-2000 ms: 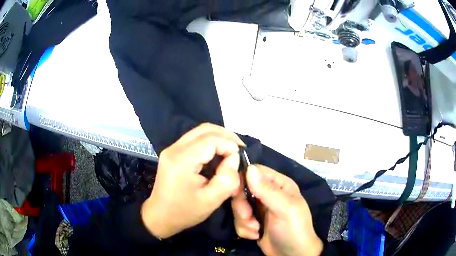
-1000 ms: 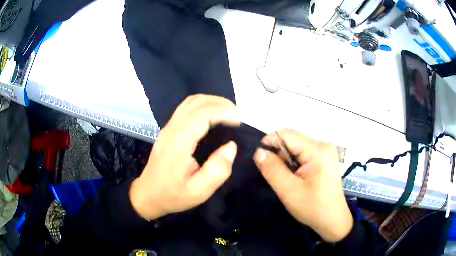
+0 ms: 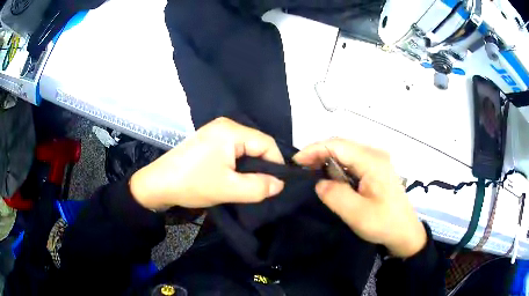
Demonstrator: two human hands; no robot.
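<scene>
A black garment (image 3: pixel 243 75) runs from the back of the white table over its near edge toward my lap. My left hand (image 3: pixel 212 167) pinches a folded edge of it between thumb and fingers. My right hand (image 3: pixel 368 193) is beside it at the same edge, thumb and fingers close to the cloth. Small dark snips with silvery tips (image 3: pixel 336 170) sit in my right hand, mostly hidden by the fingers. Whether the tips touch the cloth cannot be told.
The sewing machine head (image 3: pixel 429 29) is at the back right, above its bed cover (image 3: pixel 394 98). A smartphone (image 3: pixel 488 127) leans at the right. A black cord (image 3: pixel 435 185) and a green band (image 3: pixel 477 214) lie near the ruler edge (image 3: pixel 116 120). A red object (image 3: pixel 58 159) is below left.
My hands have moved apart from their close pinch, and a folded cloth edge now spans between them. The snips show more in my right hand. The view has shifted, so the table appears further right.
</scene>
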